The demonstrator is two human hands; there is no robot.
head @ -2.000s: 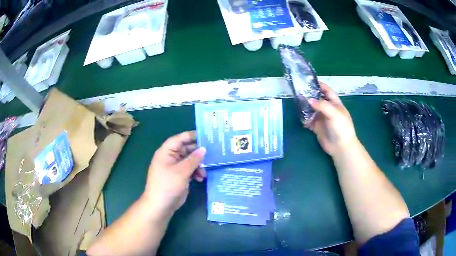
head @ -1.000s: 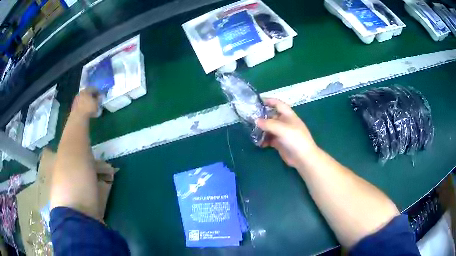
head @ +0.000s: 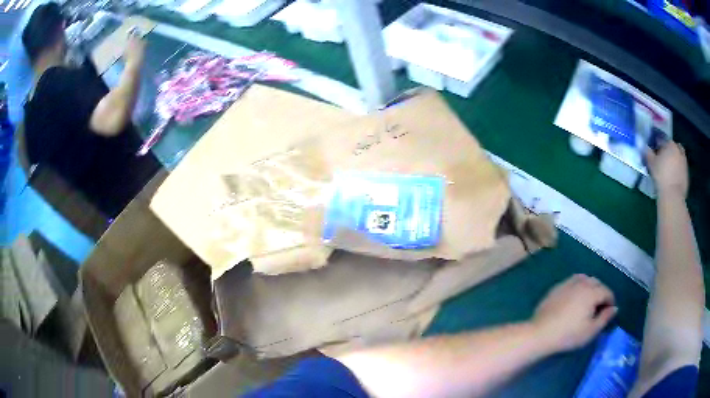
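A white moulded tray (head: 570, 115) on the belt at right holds a blue printed card (head: 611, 110). My right hand (head: 668, 167) is at this tray's right end, its fingertips on a dark bagged accessory (head: 659, 140); the fingers hide most of it. My left hand (head: 574, 312) is over the bench at lower right, fingers loosely curled, with nothing visible in it. Blue cards (head: 609, 365) lie just below it, partly hidden by my right forearm and cut by the lower edge.
A torn cardboard box (head: 436, 140) with a blue card on its flap fills the middle. A grey post (head: 364, 54) stands behind it. More trays (head: 448, 47) lie on the belt. The pale rail (head: 580, 218) runs beside it. Pink-red bagged items (head: 204, 89) and another person (head: 78, 124) are at left.
The view has swung left. My left hand has left the tray and come back over the bench, without a card showing. My right hand has moved from above the bench to the tray with the black accessory.
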